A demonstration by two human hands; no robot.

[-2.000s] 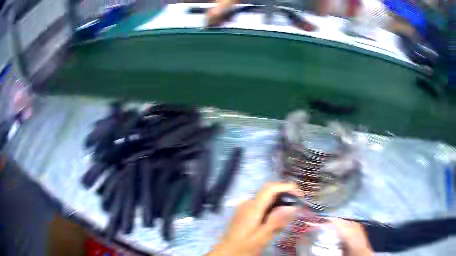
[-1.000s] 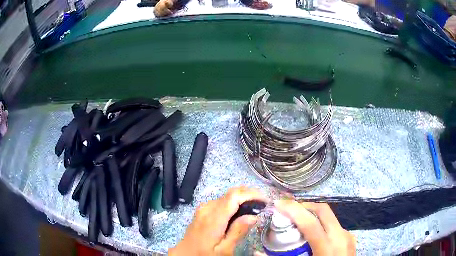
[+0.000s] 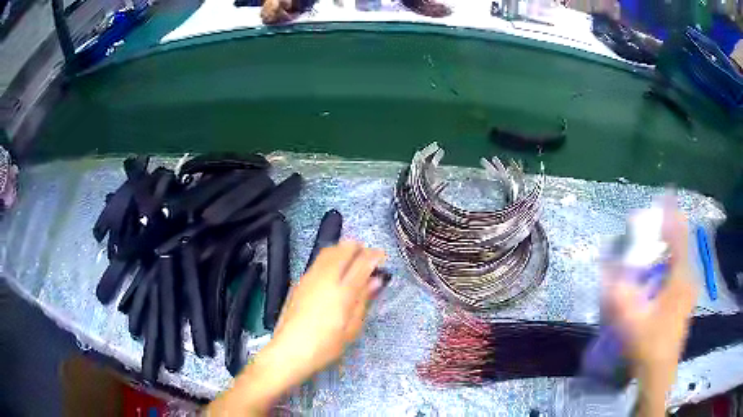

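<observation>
My left hand [image 3: 330, 297] is at centre-left, beside the loose pile of black padded sleeves [image 3: 187, 236]. Its fingers are curled over a dark sleeve, whose tip shows at the fingertips; most of it is hidden. My right hand [image 3: 656, 305] is at the right, blurred, holding the white and blue aerosol can [image 3: 644, 240]. It is above the black wire bundle [image 3: 534, 348], whose red-copper ends [image 3: 458, 350] fan towards the centre. The nested stack of shiny curved steel strips [image 3: 481, 244] lies between the hands, untouched.
A green conveyor belt [image 3: 326, 106] runs behind the bench, with a black sleeve [image 3: 528, 138] on it. A blue pen or stick [image 3: 705, 262] lies at the right. A person's hand [image 3: 279, 10] shows across the belt. A brown box is partly visible at lower left.
The hands have moved apart. The can has gone right in my right hand, and my left hand has moved left and up, beside the pile. The wire bundle's red ends are now uncovered.
</observation>
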